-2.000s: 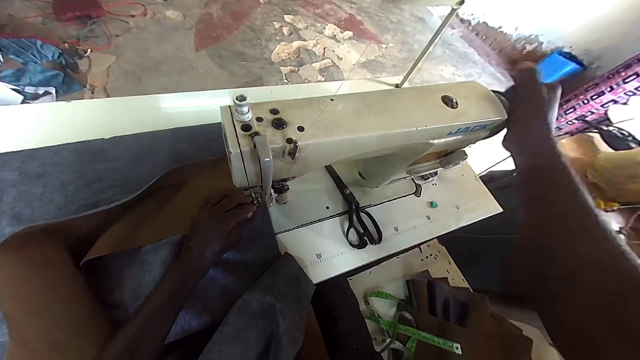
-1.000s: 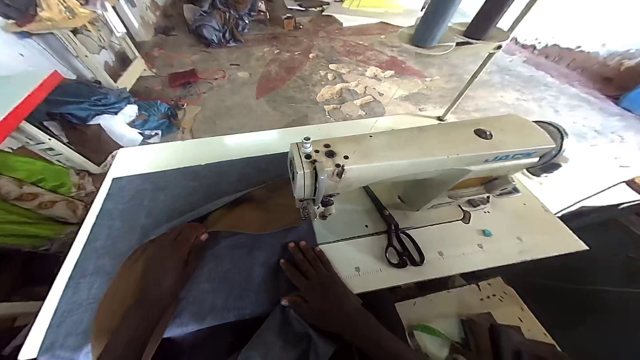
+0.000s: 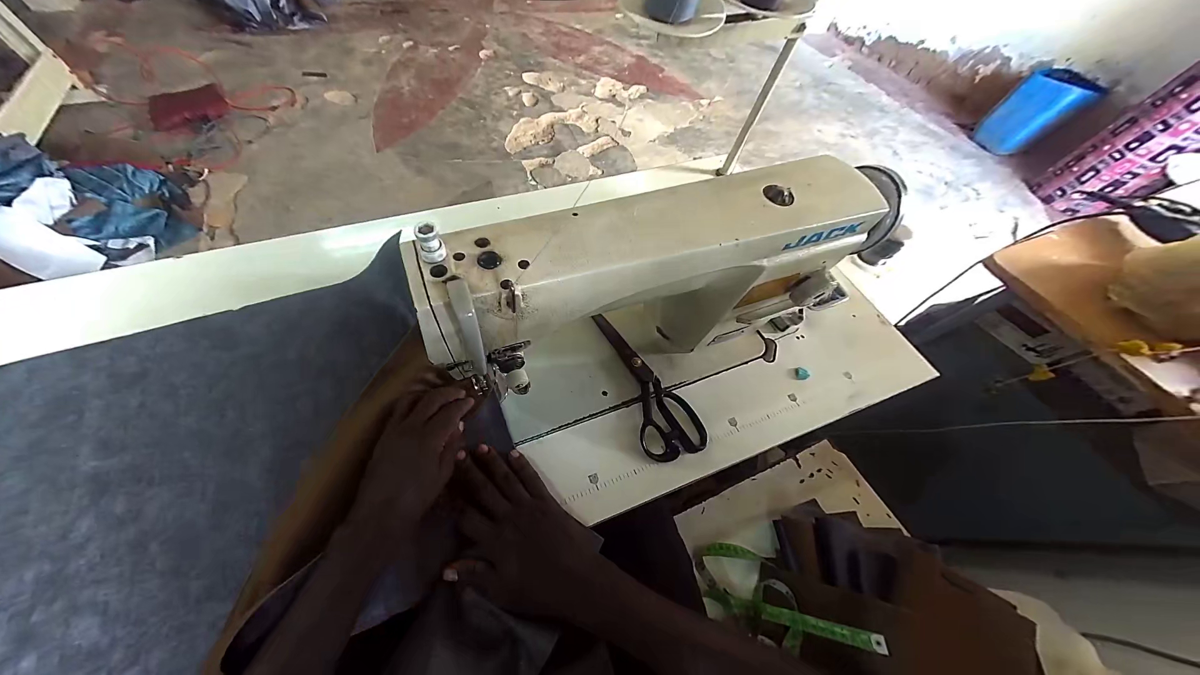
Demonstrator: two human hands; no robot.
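A Jack sewing machine (image 3: pixel 656 244) stands on a white table. Dark grey fabric with a brown layer (image 3: pixel 187 422) spreads to its left and runs to the needle area and presser foot (image 3: pixel 483 382). My left hand (image 3: pixel 417 450) lies on the fabric with its fingers close to the presser foot. Beside it, nearer to me, my right hand (image 3: pixel 516 534) presses on the fabric with spread fingers. The two hands nearly touch. Black-handled fabric scissors (image 3: pixel 661 408) rest on the machine bed, blades under the arm. A small teal piece (image 3: pixel 802 373) is right of them.
Below the bed, a green tape measure (image 3: pixel 816 626) and brown fabric pieces (image 3: pixel 900 591) lie on a light board. A thread stand (image 3: pixel 764 98) rises behind the machine. Blue cloth (image 3: pixel 131 206) is on the floor at left, a blue bin (image 3: pixel 1036 111) at back right.
Since one second ago my left hand has moved toward the presser foot, and my right hand has come close beside it. Two seconds ago my right arm reached to the handwheel end. The view has shifted.
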